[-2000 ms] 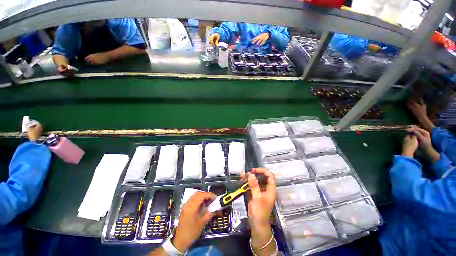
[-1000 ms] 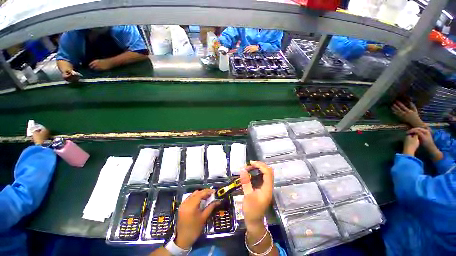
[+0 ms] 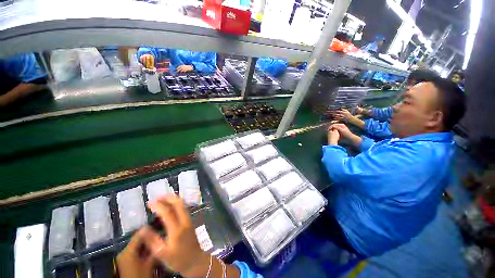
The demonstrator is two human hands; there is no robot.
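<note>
My right hand (image 3: 182, 236) and my left hand (image 3: 133, 258) are close together, blurred, over the clear blister tray (image 3: 120, 243). A dark shape shows between the fingers; whether either hand grips it is unclear. The tray's far row holds white-sleeved phones (image 3: 130, 210). In its near row, parts of black phones (image 3: 103, 267) show at the bottom edge; my hands hide part of this row. Flat white empty sleeves (image 3: 30, 252) lie at the left edge. A filled tray of sleeved phones (image 3: 271, 231) stands to the right of my hands.
A green conveyor (image 3: 97, 138) runs behind the trays. A slanted metal post (image 3: 312, 68) rises beyond the filled tray. A person in blue (image 3: 391, 184) sits at the right. A dark tray (image 3: 252, 117) lies on the conveyor. A red box (image 3: 227, 17) is on the overhead shelf.
The view has swung right, so the trays appear further left. The pink bottle has left view. My hands have moved; the yellow-edged phone between them no longer shows clearly.
</note>
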